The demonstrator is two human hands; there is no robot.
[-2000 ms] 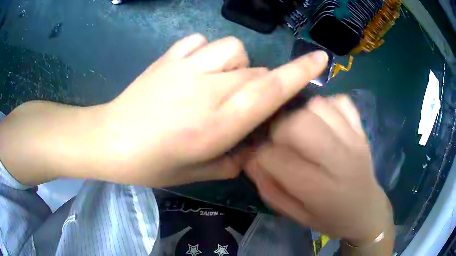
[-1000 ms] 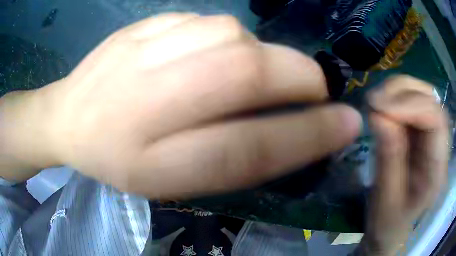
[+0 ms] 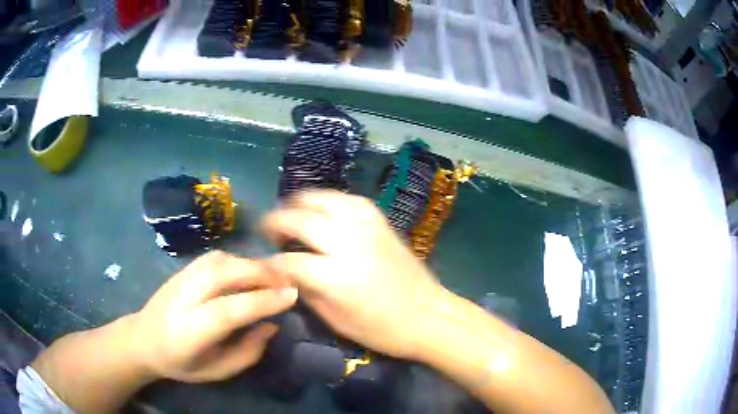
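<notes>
My left hand (image 3: 212, 317) and my right hand (image 3: 356, 271) meet at the middle of the bench, fingertips together; what lies between them is hidden and blurred. Below them are dark rounded pieces, one a display module with a small orange tail (image 3: 356, 368). A long dark ribbed row of black covers (image 3: 317, 154) stands beyond my right hand. To its right is a row of display modules with teal tabs and an orange fringe (image 3: 414, 194). A pile of modules with orange tails (image 3: 174, 212) lies at the left.
A yellow tape roll (image 3: 63, 147) lies at the far left with a white sheet (image 3: 73, 69) over it. White trays (image 3: 340, 74) with dark modules stand along the back. A white piece (image 3: 561, 279) lies at the right, beside a long white strip (image 3: 684, 259).
The view has shifted up and back, showing the trays, tape roll and module pile. My right hand has come from apart at the right to meet my left hand.
</notes>
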